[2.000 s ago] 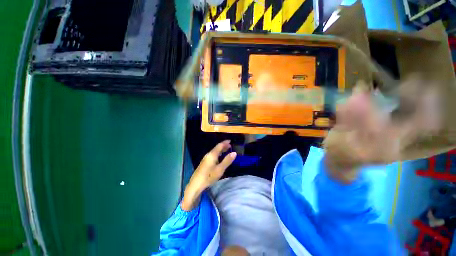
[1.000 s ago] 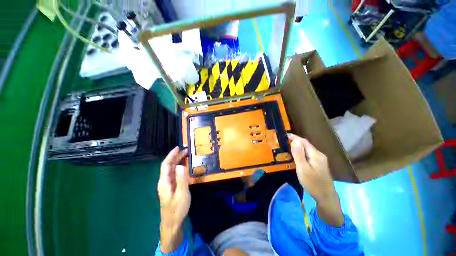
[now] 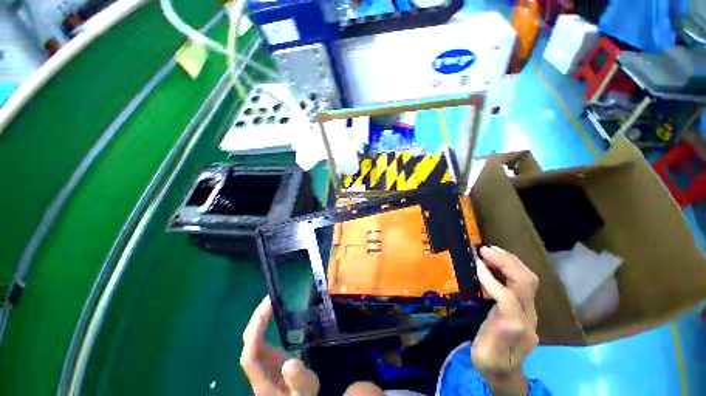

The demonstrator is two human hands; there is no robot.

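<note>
A black plastic frame [image 3: 313,344] is lifted and tilted over the orange fixture plate [image 3: 391,251], which shows through its large opening. My left hand [image 3: 272,357] is at the frame's lower left corner. My right hand [image 3: 507,309] grips the frame's right edge. The fixture lid [image 3: 401,106], a thin tan rim with a clear centre, stands up open behind the plate. A stack of black frames [image 3: 241,203] sits on the green bench to the left.
An open cardboard box [image 3: 534,290] with black and white packing stands close at the right. Yellow-black hazard stripes [image 3: 399,169] lie behind the fixture. A white perforated tray [image 3: 263,124], a white cloth [image 3: 311,147] and the blue machine head [image 3: 298,25] are at the back.
The black frame has come up out of the orange plate's recess and shifted left, held by my hands. The view has tilted up, showing more of the machine.
</note>
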